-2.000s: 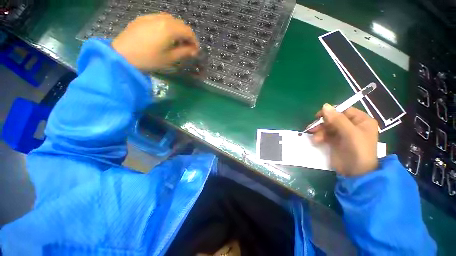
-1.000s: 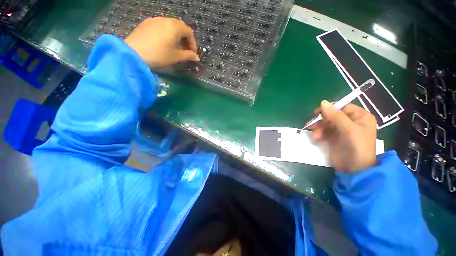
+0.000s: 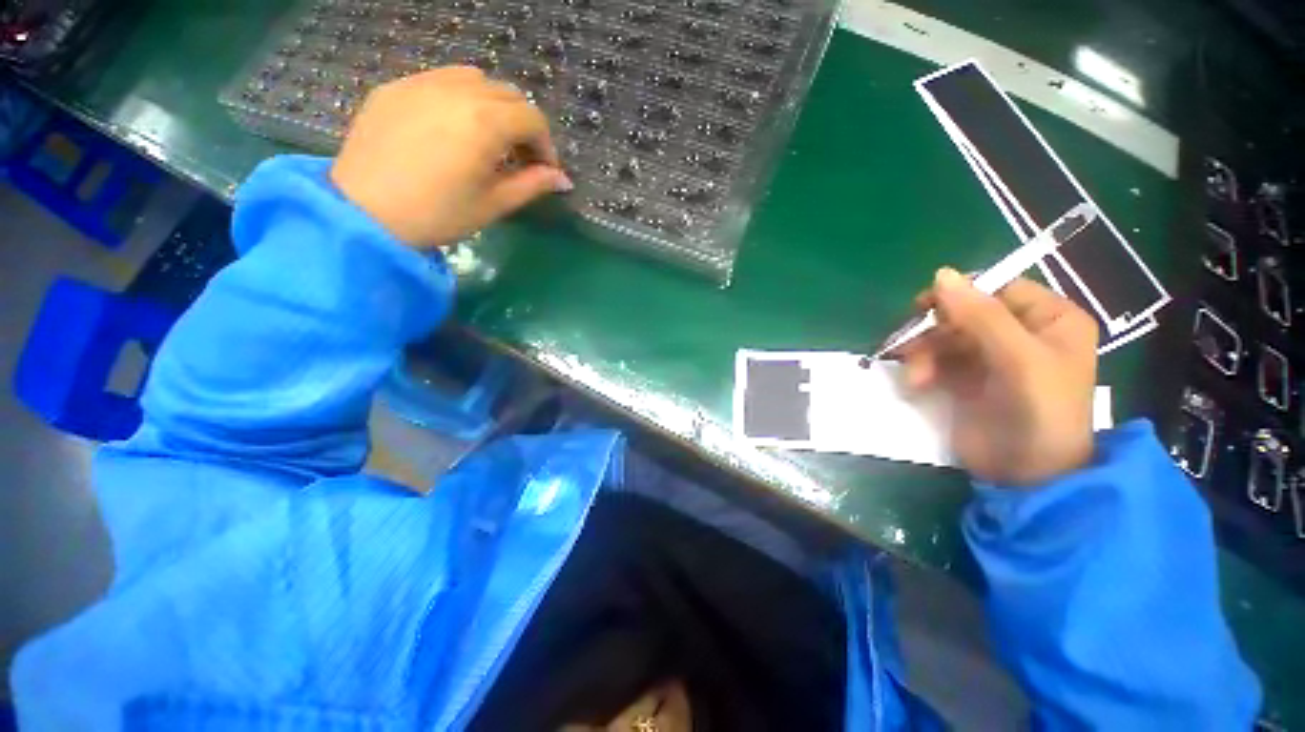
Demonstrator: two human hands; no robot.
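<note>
My left hand (image 3: 447,155) is over the near edge of the clear blister tray (image 3: 644,129), thumb and fingertips together; whether a small part is between them cannot be told. The tray holds rows of small dark shiny parts. My right hand (image 3: 1009,379) holds slim, white-looking tweezers (image 3: 988,283) pointing left. A tiny black adhesive pad (image 3: 864,362) is at the tweezer tip, by the upper edge of the white adhesive sheet (image 3: 887,418). The sheet has a black block with a stepped edge at its left end. My right hand covers part of the sheet.
Spare black adhesive sheets (image 3: 1033,179) with white borders overlap beyond my right hand. A black tray of silver rectangular frames (image 3: 1216,339) is at the right. The glossy green bench (image 3: 644,329) has a pale strip along its far side. Blue stools (image 3: 79,358) stand at the left.
My left hand has come slightly down and toward me by the tray's near edge. My right hand and the tweezer tip have shifted slightly up and right, with the black pad at the tip.
</note>
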